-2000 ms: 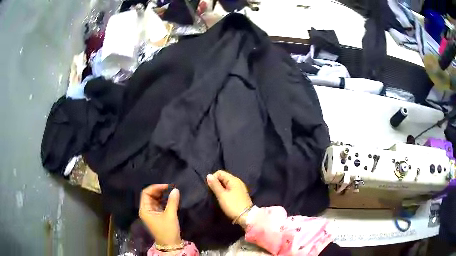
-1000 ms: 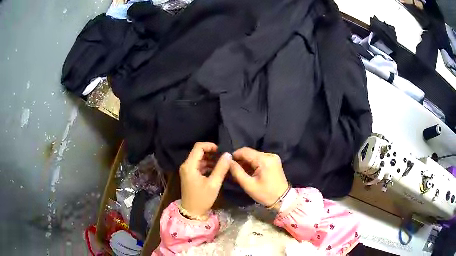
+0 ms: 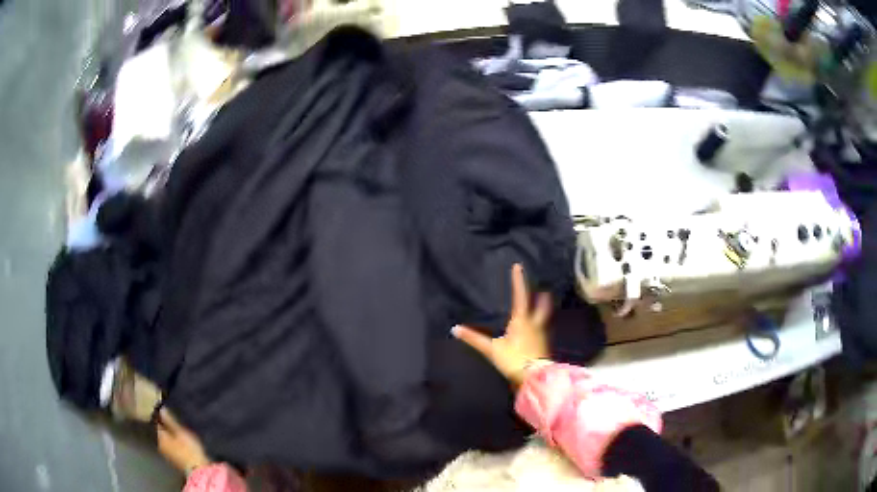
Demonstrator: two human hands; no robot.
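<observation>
A large black garment (image 3: 365,288) lies spread in a soft heap left of the sewing machine, with a sleeve-like piece running down its middle. My right hand (image 3: 516,336) is over the garment's right part with its fingers spread, slightly blurred, holding nothing visible. My left hand (image 3: 181,442) is at the garment's lower left edge, small and blurred; its fingertips meet the cloth, and whether they grip it cannot be told.
The cream machine head (image 3: 712,252) with a purple end (image 3: 835,207) is at right. A black thread cone (image 3: 713,143) is behind it, a blue loop (image 3: 763,338) in front. Grey-and-black pieces (image 3: 630,93) lie at the back. A smaller black heap (image 3: 91,312) is at left.
My hands have moved apart from their pinch together, left hand to the lower left edge, right hand to the right. The garment's folds have changed and it lies flatter. The view has shifted.
</observation>
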